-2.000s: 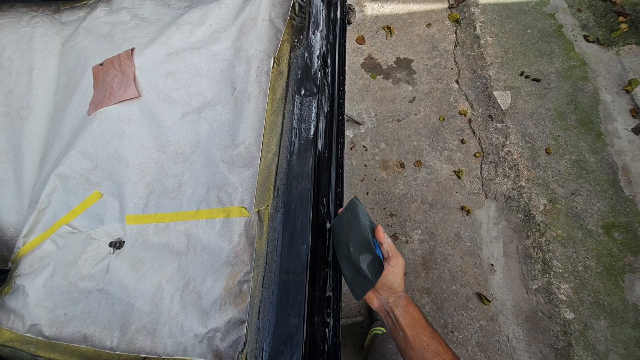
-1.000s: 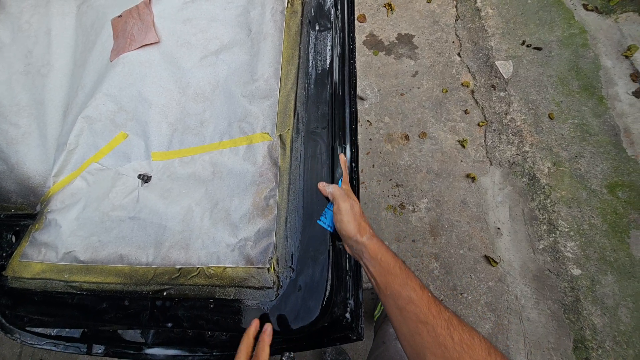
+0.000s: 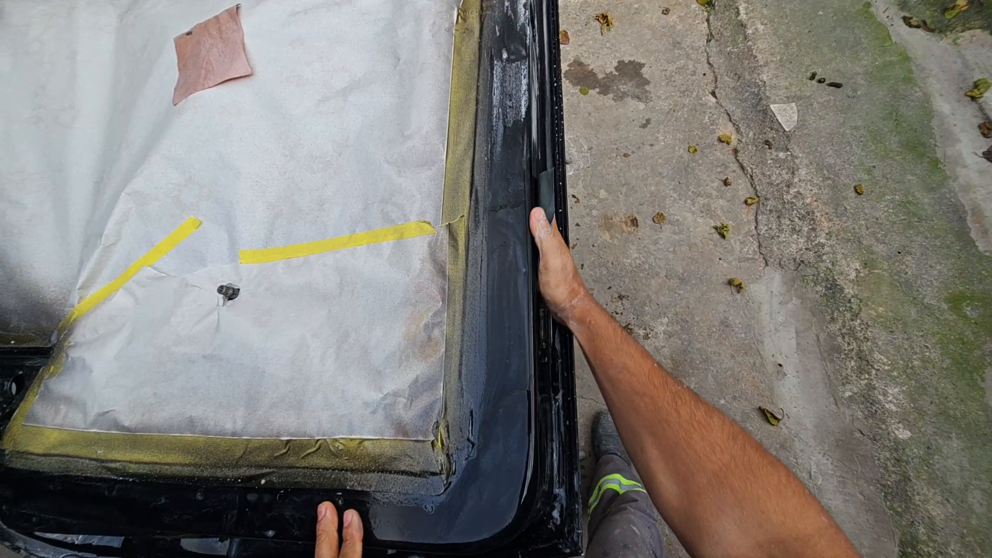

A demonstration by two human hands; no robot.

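A black painted vehicle panel frame (image 3: pixel 496 372), wet and shiny, surrounds white masking paper (image 3: pixel 349 139) edged with yellow masking tape (image 3: pixel 457 155). At the panel's right edge, my right hand (image 3: pixel 556 267) presses a dark sheet of sandpaper (image 3: pixel 546 194) against the rim; most of the sheet is hidden by the hand. Two fingertips of my left hand (image 3: pixel 339 531) rest on the black lower border, with the rest of that hand out of view. A reddish-brown square of abrasive paper (image 3: pixel 211 54) lies on the masking paper.
Two yellow tape strips (image 3: pixel 337 242) cross the paper near a small dark stud (image 3: pixel 228 293). Right of the panel is cracked concrete ground (image 3: pixel 659 333) with fallen leaves and moss. A trouser leg with a reflective band (image 3: pixel 616 488) stands beside the panel's lower right corner.
My right hand held the dark sheet off the panel's edge two seconds ago and now has it against the rim. My left fingertips, not seen then, have come onto the lower border.
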